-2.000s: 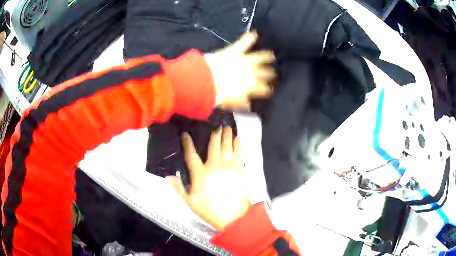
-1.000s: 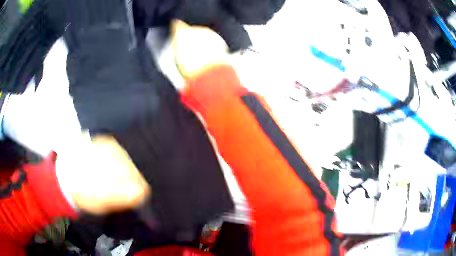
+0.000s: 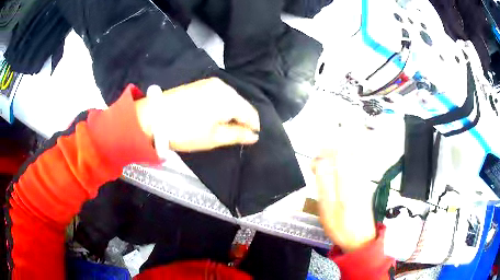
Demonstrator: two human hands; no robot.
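The black garment body (image 3: pixel 263 169) lies across the table from the upper left, with a narrow end reaching the curved front edge. More black cloth is bunched behind it. My left hand (image 3: pixel 205 117) is over the garment with its fingers curled and their tips closed on the cloth; a thin thread or seam line shows just below them. My right hand (image 3: pixel 342 202) is to the right of the cloth, off it, with extended fingers and nothing visible in it; it is overexposed, so finger detail is lost.
The white sewing machine head (image 3: pixel 438 60) with a blue stripe is at upper right. A table ruler (image 3: pixel 170 188) follows the front edge. A small brownish metal plate (image 3: pixel 311 206) is beside my right hand. Dark layered pieces (image 3: pixel 35 41) and yellow loop handles (image 3: pixel 6 76) are far left.
The garment end has swung across to the right along the front edge. My left hand has moved up onto the cloth. My right hand has come back from behind the cloth toward the front right.
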